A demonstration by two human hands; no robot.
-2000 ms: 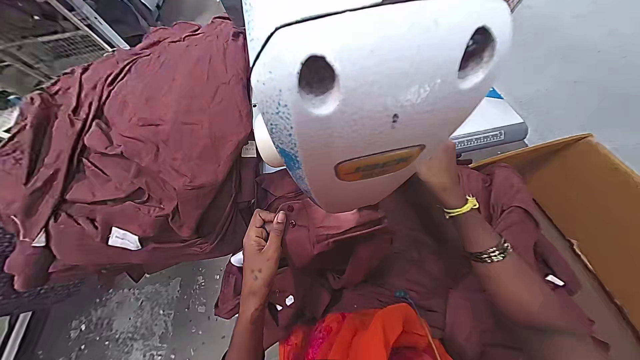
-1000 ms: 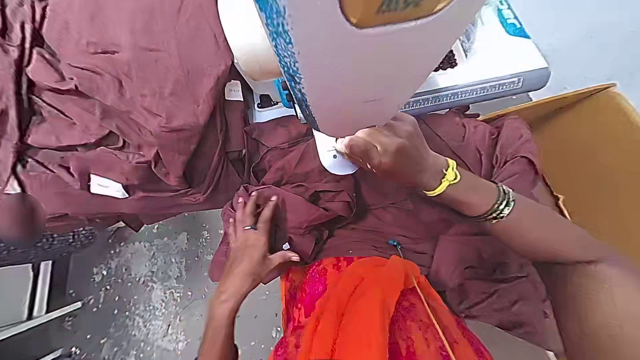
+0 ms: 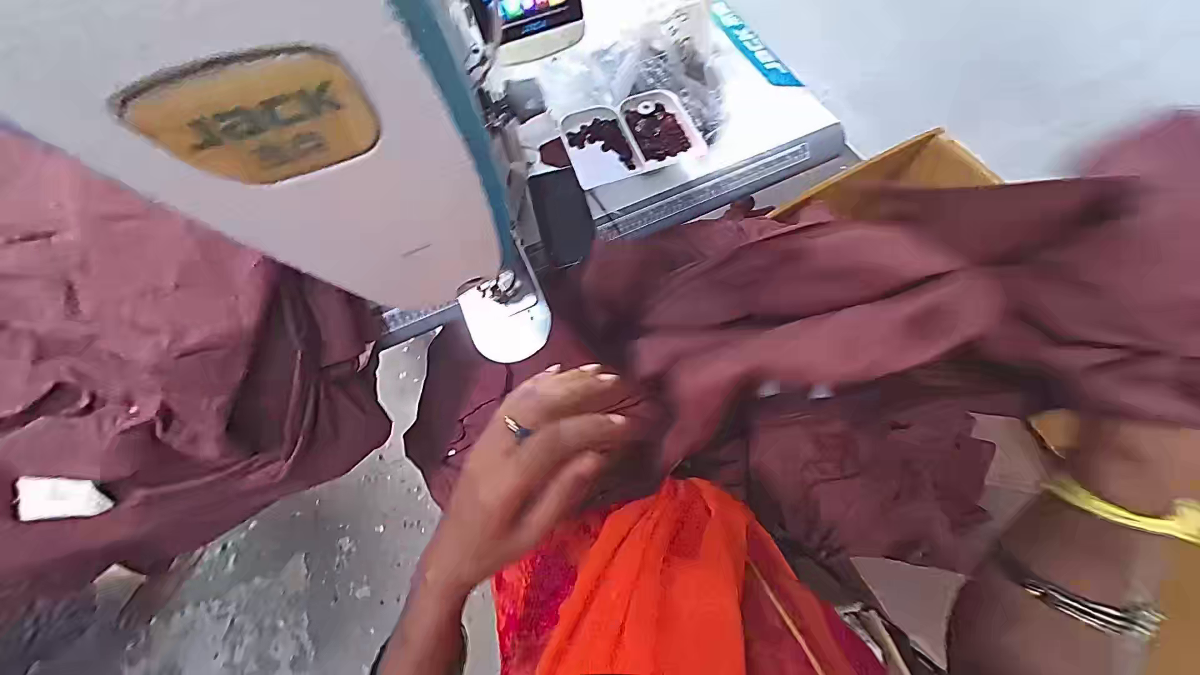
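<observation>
A white Jack industrial sewing machine [image 3: 281, 169] fills the upper left, with its presser foot area above a white plate [image 3: 506, 323]. My left hand [image 3: 539, 450], a ring on one finger, lies on maroon cloth just below that plate; its fingers are bent, and whether they pinch the cloth is unclear. At the right, a maroon garment [image 3: 844, 309] stretches blurred from beside the plate to my right hand [image 3: 1116, 441]. Cloth hides the right fingers, and a yellow band and bangles show at the wrist. More maroon cloth hangs under the garment over my lap.
Maroon garments [image 3: 141, 356] with a white label are piled at the left. A two-part white tray [image 3: 619, 173] of dark buttons sits on the machine table beside a plastic bag and a control panel [image 3: 534, 23]. Behind the garment, a cardboard box edge [image 3: 937, 155] shows.
My right hand has moved from the white plate to the far right, and the garment now stretches that way. My left hand's fingers, spread before, are now bent. The view has shifted.
</observation>
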